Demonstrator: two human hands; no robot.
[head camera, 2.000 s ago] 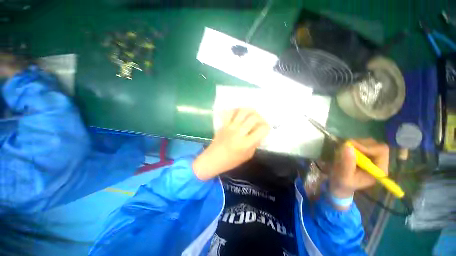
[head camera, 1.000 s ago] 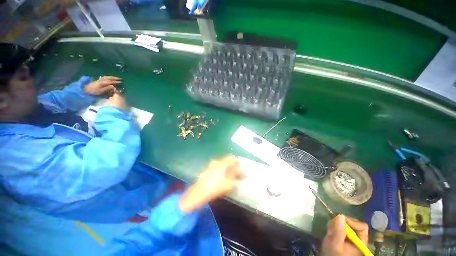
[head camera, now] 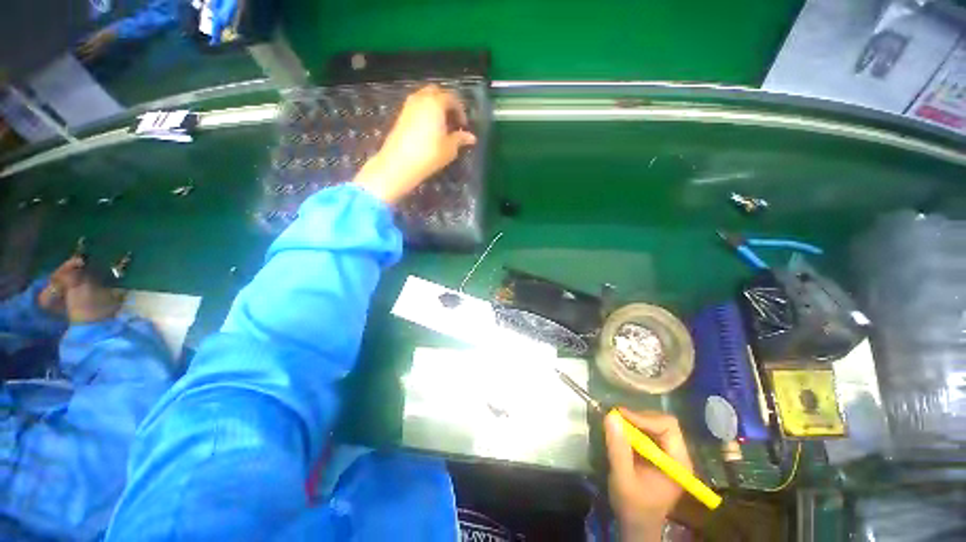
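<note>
My left hand (head camera: 422, 143) is stretched out over the blister tray (head camera: 302, 175) at the back left, with fingers bent down at its right part. Whether the fingertips hold anything cannot be made out. My right hand (head camera: 646, 471) holds the yellow soldering iron (head camera: 665, 457), its thin tip pointing up and left at the right edge of the pale work pad (head camera: 450, 413). A tiny dark piece (head camera: 496, 410) lies on the pad. The white strip (head camera: 424, 304) with a small dark cluster (head camera: 452, 301) lies above the pad.
Right of the strip are the black fan (head camera: 540, 323), the round tip cleaner pot (head camera: 678, 355), the blue soldering station (head camera: 726, 365), the yellow iron stand (head camera: 807, 400), blue-handled pliers (head camera: 779, 246) and clear trays (head camera: 927, 328). Another person's hands (head camera: 76, 294) are at the left.
My left hand has moved from the pad up to the blister tray, its sleeve now covering where the loose pile showed. My right hand still holds the iron near the pad. The view has shifted.
</note>
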